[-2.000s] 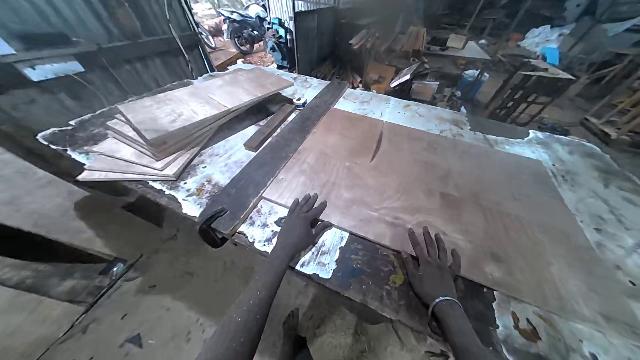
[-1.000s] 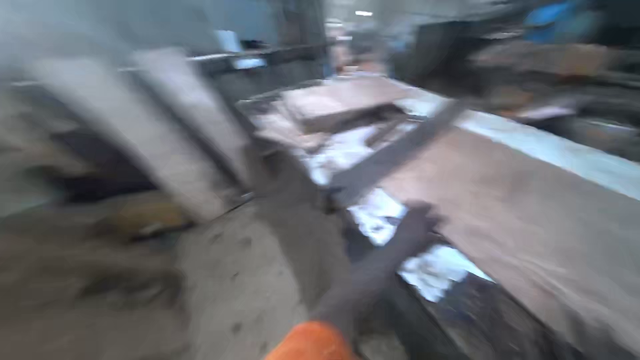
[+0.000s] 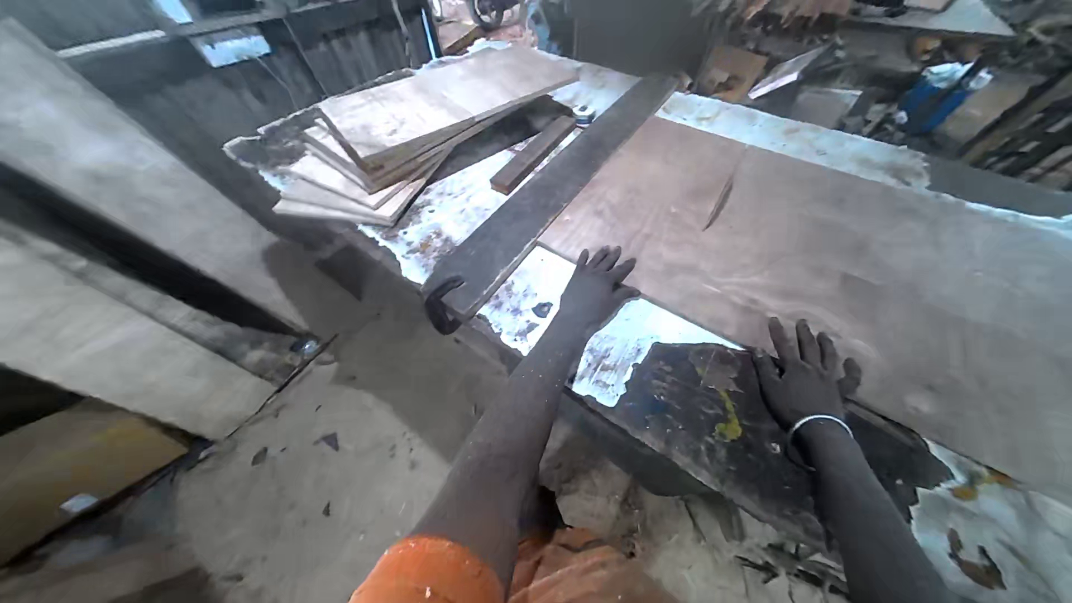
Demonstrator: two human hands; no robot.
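A large plywood sheet [image 3: 796, 251] with a dark slit-like mark lies flat on the stained worktable [image 3: 452, 213]. Along its left edge runs a long dark board [image 3: 553, 197], with a dark curved clamp [image 3: 442, 305] at the board's near end. My left hand [image 3: 599, 289] rests spread on the sheet's near edge, close to its left corner. Farther right along that edge my right hand [image 3: 804, 377], a pale bracelet at its wrist, lies with fingers apart on the sheet. Neither hand grips anything.
Stacked plywood panels [image 3: 435, 100] lie fanned at the table's far left, near a short wooden strip [image 3: 532, 155] and a small round item [image 3: 584, 115]. Large pale boards [image 3: 142, 167] lean at the left. A blue container [image 3: 938, 100] and wood clutter stand beyond the table.
The view swung left and came back. In the blurred middle frame only my left hand shows, near the sheet's edge. Both hands lie on the sheet now, much as two seconds ago.
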